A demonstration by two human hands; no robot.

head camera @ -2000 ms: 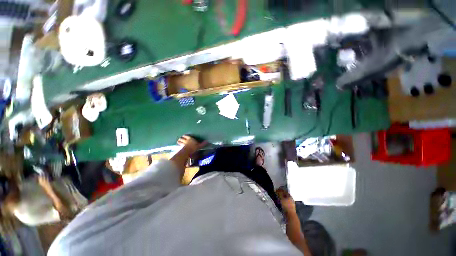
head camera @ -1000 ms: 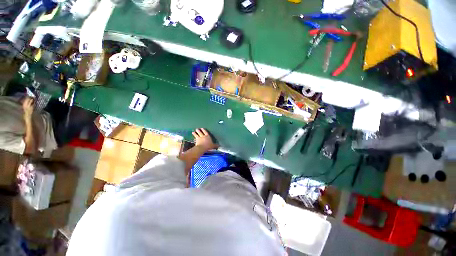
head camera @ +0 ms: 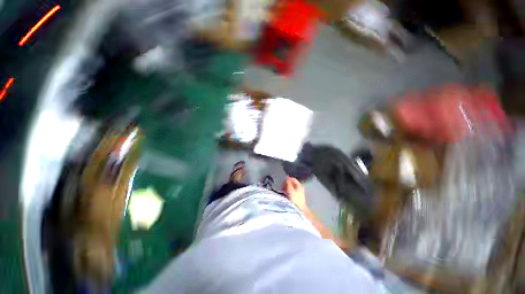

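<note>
The view is strongly blurred. My right hand (head camera: 293,187) is at my right side over the floor, small and blurred; I cannot tell whether it is open or holds anything. My left hand is not in view. Blurred white sheets (head camera: 145,208) lie on the green bench (head camera: 193,123) at the left, beside the open cardboard parts boxes (head camera: 95,212). A pale, long tool-like shape (head camera: 165,165) lies above them on the green mat.
A white tub (head camera: 283,129) and a carton with white items (head camera: 243,119) stand near the bench edge. A dark fan-like object (head camera: 339,172) is right of my hand. A red stool (head camera: 288,34) is at the top, and a large pinkish-red shape (head camera: 449,112) at the right.
The view has swung right, so the bench now lies at the left and the floor at the centre and right. My left hand has left the picture; my right hand has come into it.
</note>
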